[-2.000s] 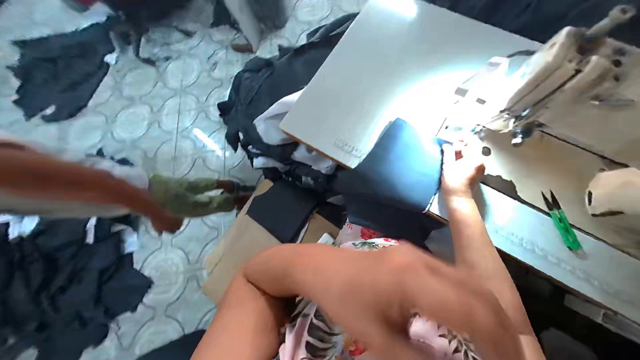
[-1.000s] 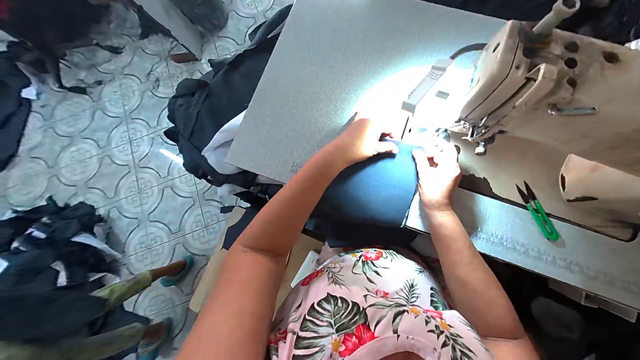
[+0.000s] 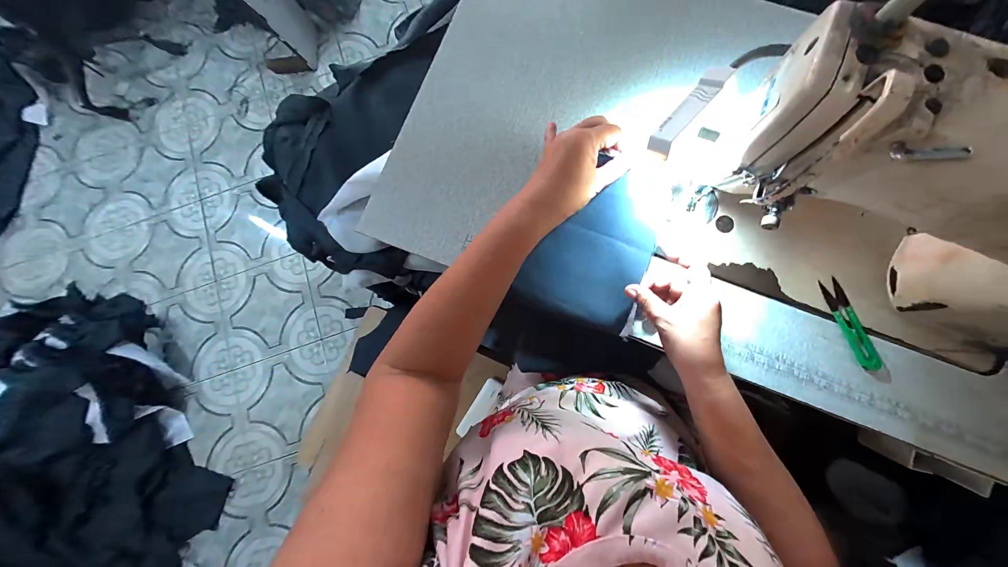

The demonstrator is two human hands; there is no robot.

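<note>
A dark blue piece of fabric [image 3: 591,264] lies over the front edge of the sewing table [image 3: 488,102], left of the sewing machine's needle area [image 3: 768,197]. My left hand [image 3: 579,161] holds the far edge of the fabric between thumb and fingers. At the fabric's right edge, my right hand [image 3: 681,307] has its thumb and fingers bent; whether they pinch the cloth cannot be told. Strong lamp light washes out the far part of the fabric. Green-handled thread snips [image 3: 854,331] rest on the table to the right, with their blades apart.
Dark and white cloth [image 3: 315,173] is heaped against the table's left side. Another pile of dark fabric [image 3: 94,457] lies on the tiled floor [image 3: 197,197] at the lower left. A grey bar-shaped attachment [image 3: 689,110] stands left of the machine head.
My left hand has come onto the fabric from over my lap, and has since shifted away from the needle area. My right hand has drawn back toward me. The other person's arm and feet have left the view.
</note>
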